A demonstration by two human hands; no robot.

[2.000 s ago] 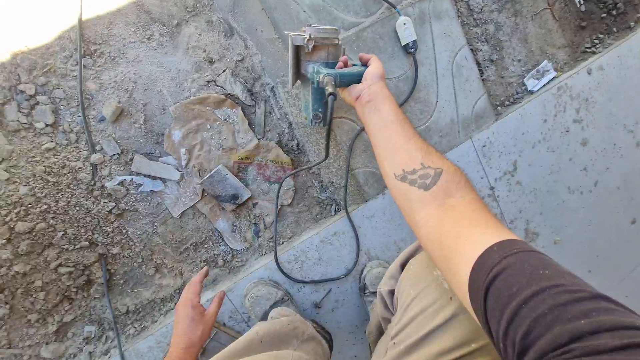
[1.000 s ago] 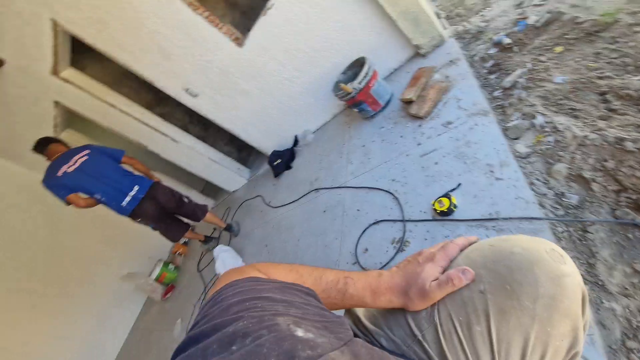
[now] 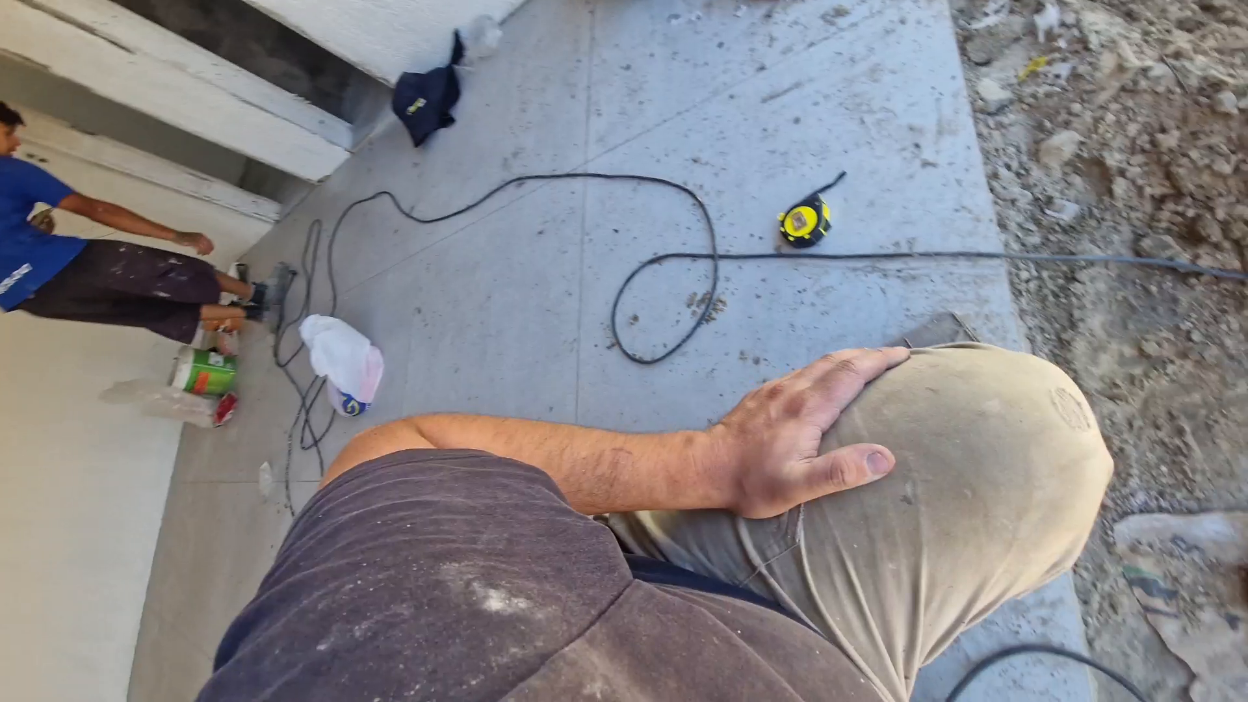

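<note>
My left hand (image 3: pixel 799 439) lies palm down on my bent knee, over the khaki trouser fabric (image 3: pixel 955 468). Its thumb is spread from the fingers, and it holds nothing. My right hand is out of view, and so is the angle grinder. Beyond the knee, a yellow and black tape measure (image 3: pixel 804 222) lies on the concrete slab. A black power cable (image 3: pixel 717 255) makes a loop near the hand and runs right, off the slab. A dark flat piece (image 3: pixel 938 331) shows partly behind the knee.
A co-worker in a blue shirt (image 3: pixel 39 224) stands by the wall at left. Near them are a green container (image 3: pixel 205 371), cable coils (image 3: pixel 312 390) and a white cloth or bag (image 3: pixel 341 361). A dark cap (image 3: pixel 427 102) lies by the wall. Rubble (image 3: pixel 1102 166) borders the slab at right.
The view has swung far away from the angle grinder, which my right hand held two seconds ago. My left hand, then above the ground by my feet, now rests on my knee.
</note>
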